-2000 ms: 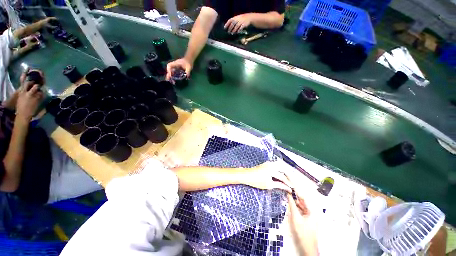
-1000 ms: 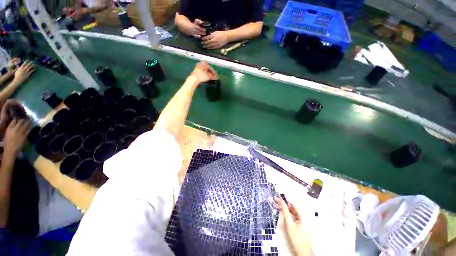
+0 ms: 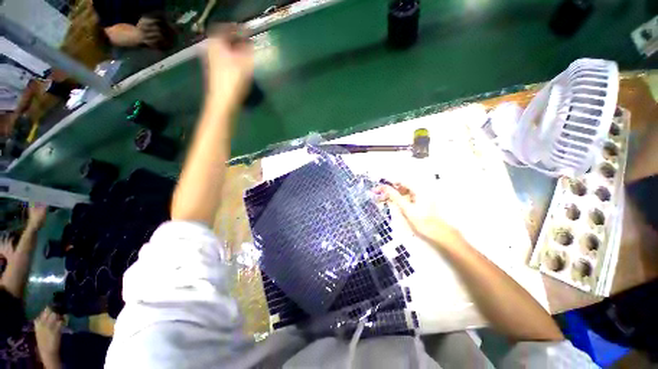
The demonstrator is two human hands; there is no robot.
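My left hand [image 3: 229, 58] is blurred at the belt's far edge, above and beside a black cylindrical unit [image 3: 254, 94] partly hidden by my arm. Whether it touches or holds anything cannot be told. My right hand [image 3: 402, 200] is low over the right edge of the die-cut pad sheet [image 3: 278, 299], fingers bent together. A small dark spot shows at its fingertips, too unclear to name. Wrinkled clear backing film [image 3: 310, 230] lies over the dark gridded sheet. A few small black pads lie loose at the sheet's right edge.
A mallet [image 3: 368, 148] lies beyond the sheet. A white fan [image 3: 570, 122] and holed parts tray [image 3: 570, 234] are at right. Black sleeves [image 3: 108, 238] cluster at left. More units stand on the green belt [image 3: 325, 79]. Other people's hands show across the belt and at far left.
The view has turned and shifted right, bringing the tray into view. My left arm, first over the sheet, now reaches across the belt. My right hand stays by the sheet's right edge.
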